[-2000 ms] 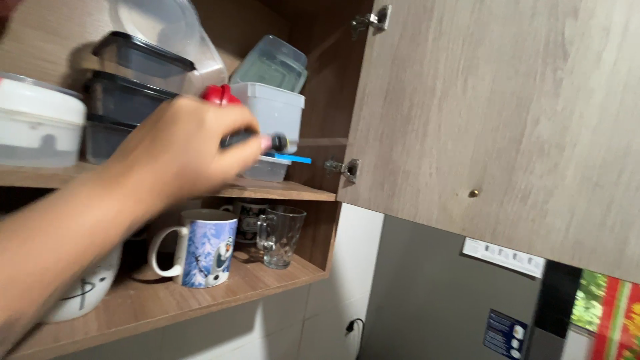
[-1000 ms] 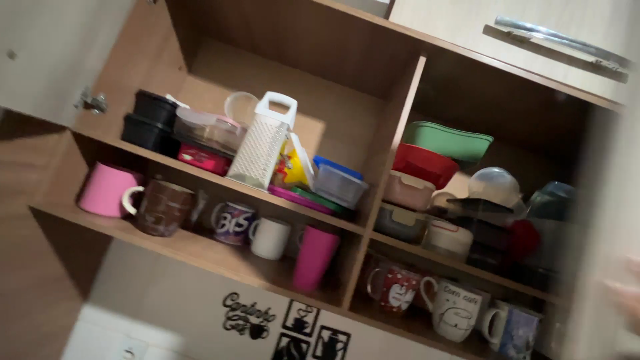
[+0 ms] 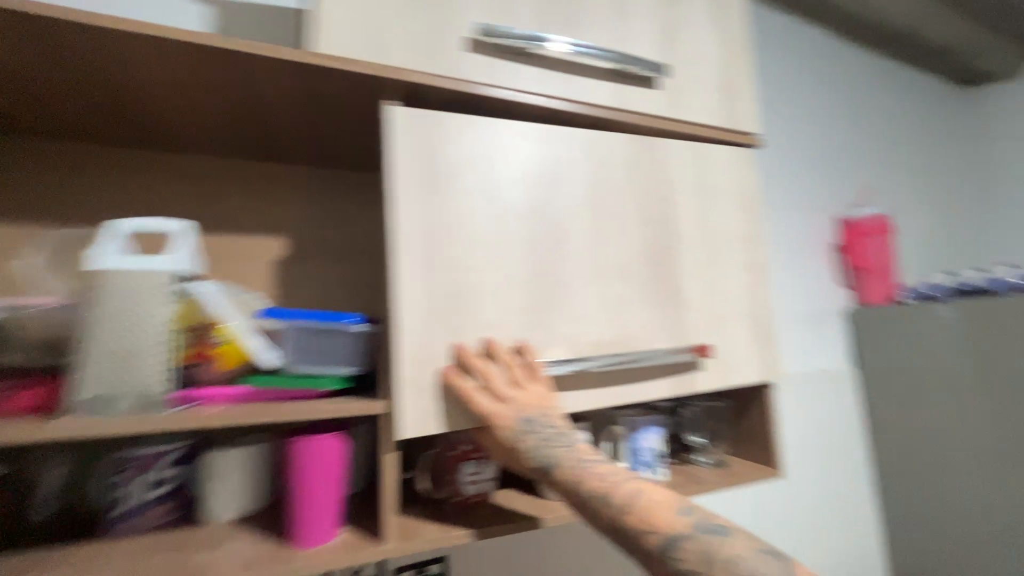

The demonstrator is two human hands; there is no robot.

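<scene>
My right hand (image 3: 504, 392) lies against the lower left part of a pale wood-look cabinet door (image 3: 560, 248), fingers spread and holding nothing. Its fingertips are just left of the door's metal bar handle (image 3: 624, 362). A tattooed forearm reaches up from the lower right. The door covers the right upper compartment, whose inside is hidden. Below it, a red mug (image 3: 472, 472), a blue-and-white mug (image 3: 649, 448) and clear glassware (image 3: 704, 432) stand on the lower shelf, partly behind my arm. My left hand is out of view.
On the uncovered left shelf are a box grater (image 3: 128, 336) and a blue-lidded plastic container (image 3: 320, 344). A pink cup (image 3: 318, 488) stands below. Another door with a metal handle (image 3: 568, 52) is above. At right, a pink item (image 3: 869, 258) is beside a grey appliance (image 3: 944, 432).
The right compartment, uncovered one second ago with its stacked containers showing, is now behind the closed door. My right hand has come onto the door. The view has shifted strongly.
</scene>
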